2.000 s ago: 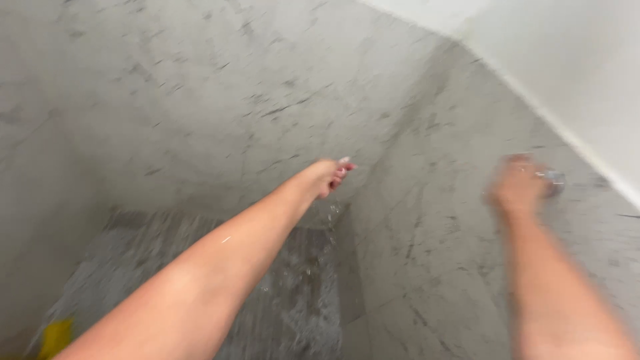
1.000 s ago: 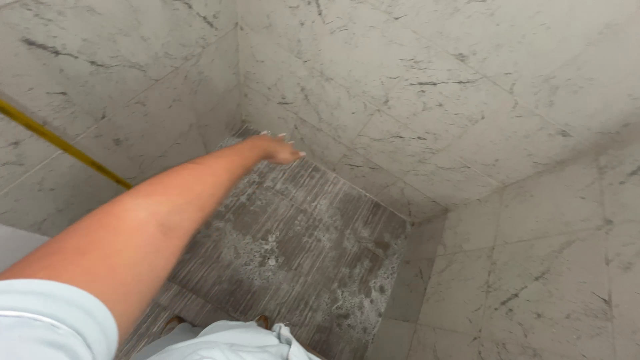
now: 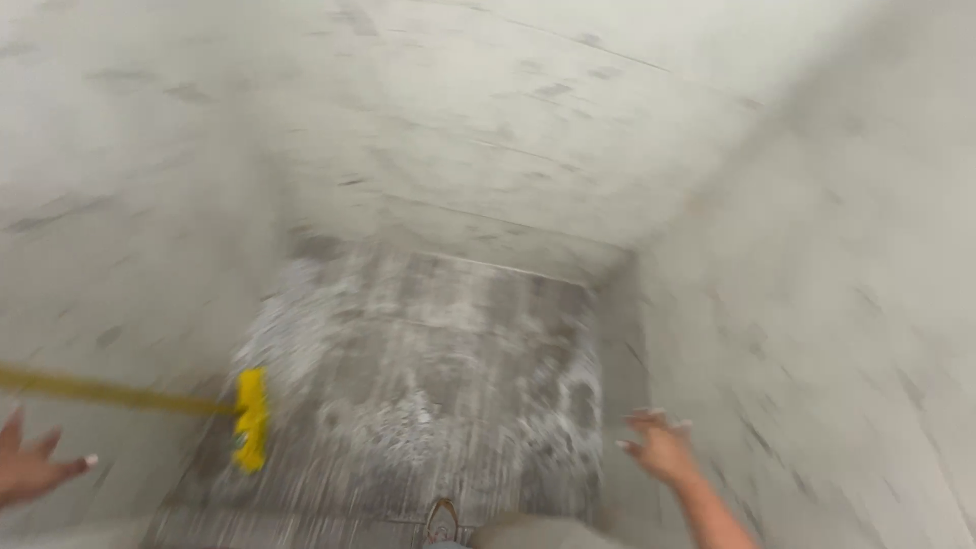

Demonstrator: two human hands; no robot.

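At the lower left edge, my left hand (image 3: 34, 461) has its fingers spread and holds nothing. Just above it runs the yellow handle (image 3: 114, 390) of a brush or broom, whose yellow head (image 3: 252, 419) rests at the left side of the wet, foamy floor (image 3: 457, 358). A gap shows between that hand and the handle. My right hand (image 3: 659, 446) is at the lower right, near the right wall, empty with fingers apart. The picture is blurred by motion.
Marble-patterned tile walls (image 3: 488, 114) enclose the floor at the left, back and right (image 3: 823, 320). White suds lie in patches on the floor. A shoe (image 3: 442, 522) shows at the bottom edge.
My left hand, stretched over the floor a second ago, is now at the left edge. My right hand has come into view. The brush head shows, and the view has shifted.
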